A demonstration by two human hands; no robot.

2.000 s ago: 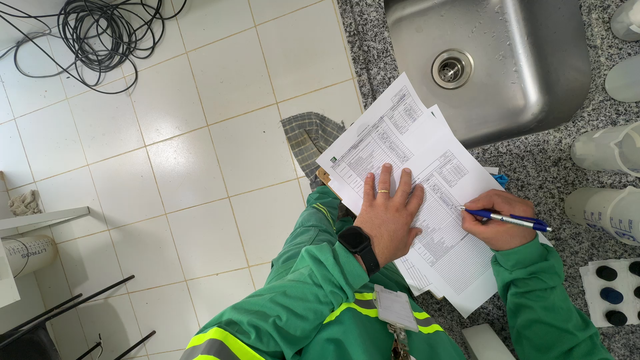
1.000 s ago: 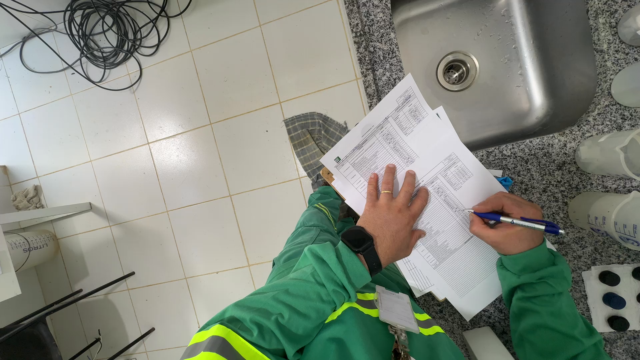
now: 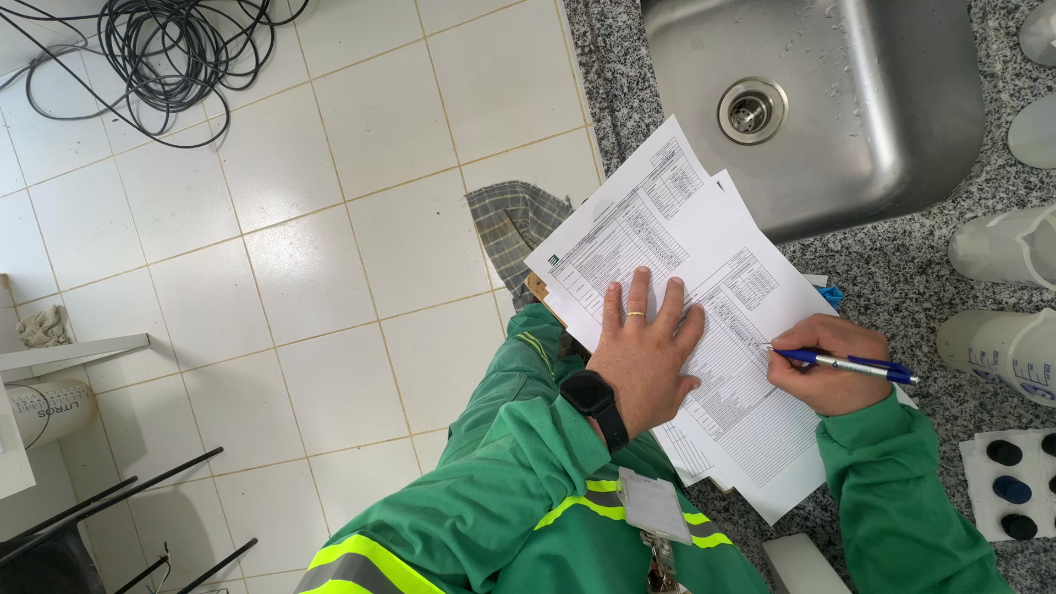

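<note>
Printed sheets with tables (image 3: 742, 214) lie overlapped at a slant on a board whose brown corner shows, at the edge of the granite counter. My left hand (image 3: 648, 363), with a ring and a black wristwatch (image 3: 592, 399), rests flat on the sheets with fingers spread, holding nothing. My right hand (image 3: 829, 363) grips a blue and silver pen (image 3: 850, 363), its tip at a printed table on the upper sheet. Beneath the papers' left corner hangs a grey checked cloth (image 3: 511, 227). A blue item (image 3: 832, 295) shows partly beside the sheets.
A steel sink (image 3: 825, 181) is set in the granite counter (image 3: 895, 276). Translucent measuring jugs (image 3: 1002, 252) stand at right, above a white sheet with dark round pieces (image 3: 978, 462). Coiled black cable (image 3: 165, 66) lies on the tiled floor, with black metal legs (image 3: 157, 487) lower left.
My right hand and the pen have shifted slightly over the printed table. My left hand stays spread on the papers.
</note>
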